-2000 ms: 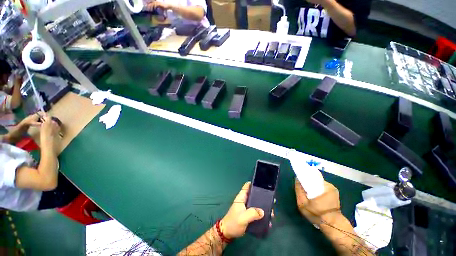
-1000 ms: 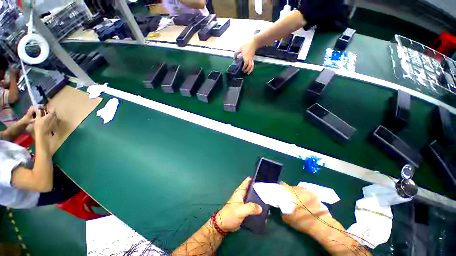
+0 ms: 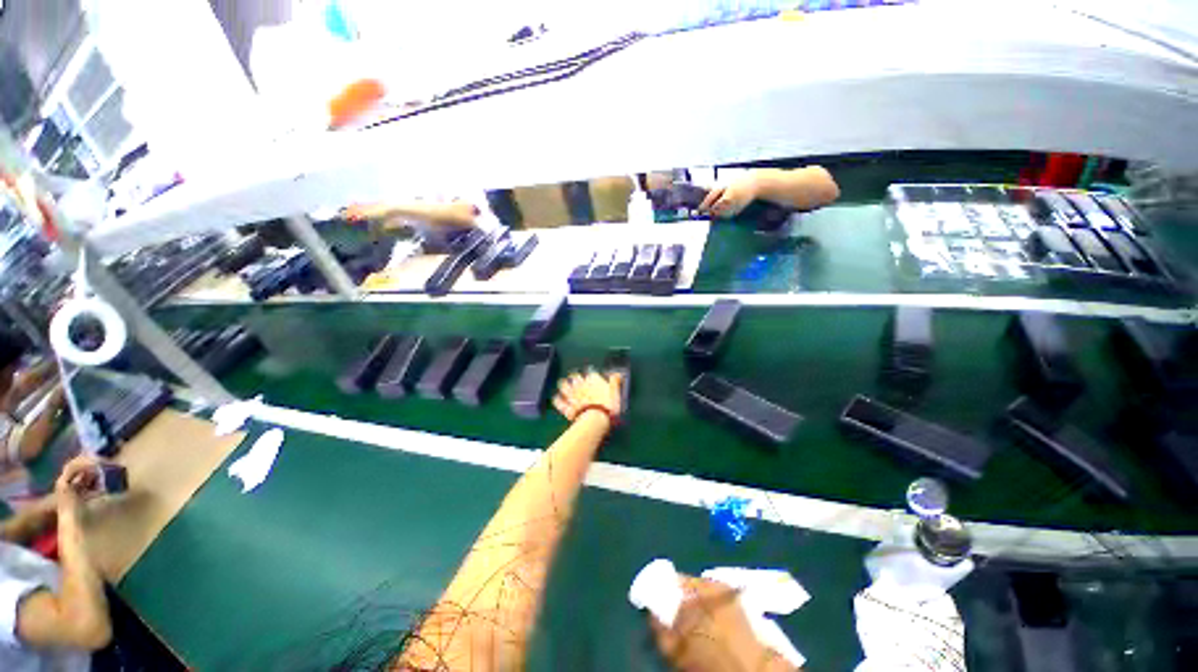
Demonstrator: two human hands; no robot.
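My left hand (image 3: pixel 590 397) is stretched over the belt, palm down with fingers apart, beside and partly over a dark housing (image 3: pixel 620 373). The hand hides part of this housing; no closed grip shows. My right hand (image 3: pixel 720 633) is low at the front, blurred, and holds a bunched white wipe (image 3: pixel 660 591). Another white wipe (image 3: pixel 769 589) lies beside and partly behind the right hand.
More dark housings (image 3: pixel 745 407) lie along the green belt. A white strip (image 3: pixel 434 442) borders it, with a blue crumpled item (image 3: pixel 732 517) at its edge. A metal-topped bottle (image 3: pixel 942 538) stands right. A white frame (image 3: pixel 736 118) crosses above. Other workers' arms (image 3: pixel 788 188) show across and left.
My left hand has moved from the bench forward to the belt, where a housing now lies by it. My right hand has moved off the housing with the wipe. The view has tilted up.
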